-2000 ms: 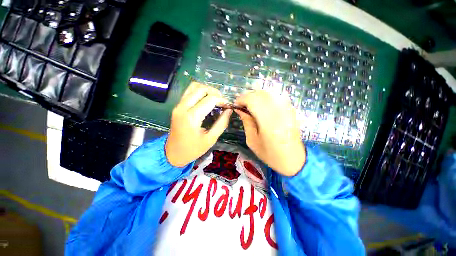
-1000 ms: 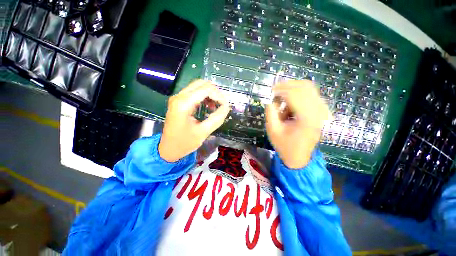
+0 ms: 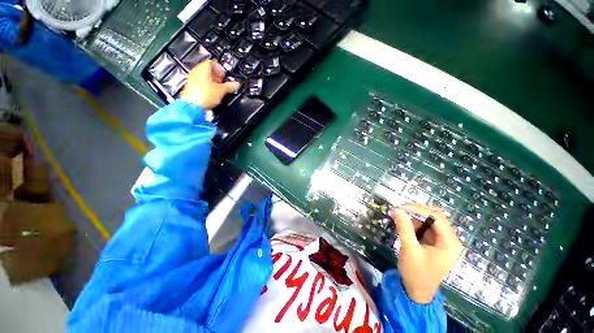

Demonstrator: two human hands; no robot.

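My left hand [image 3: 210,84] is over the black blister tray [image 3: 240,119] at the upper left, its fingers spread at the near edge of a heap of glossy black housings [image 3: 257,29]. I cannot tell if the fingers hold a housing. My right hand [image 3: 424,242] is over the near part of the clear blister tray [image 3: 339,156], with fingers curled around a thin dark tool [image 3: 424,227], possibly tweezers. The clear tray has rows of small dark components; some pockets at its left look empty.
A black smartphone [image 3: 300,129] lies between the two trays. Another black tray [image 3: 566,299] is at the lower right. A white strip [image 3: 456,94] borders the green conveyor. A white fan [image 3: 71,10] and another person's blue sleeve [image 3: 10,29] are at the upper left. Cartons [image 3: 36,240] stand left.
The view has swung left. My left hand has moved from near my chest to the black tray's housings. My right hand remains over the clear tray, now lower in the picture.
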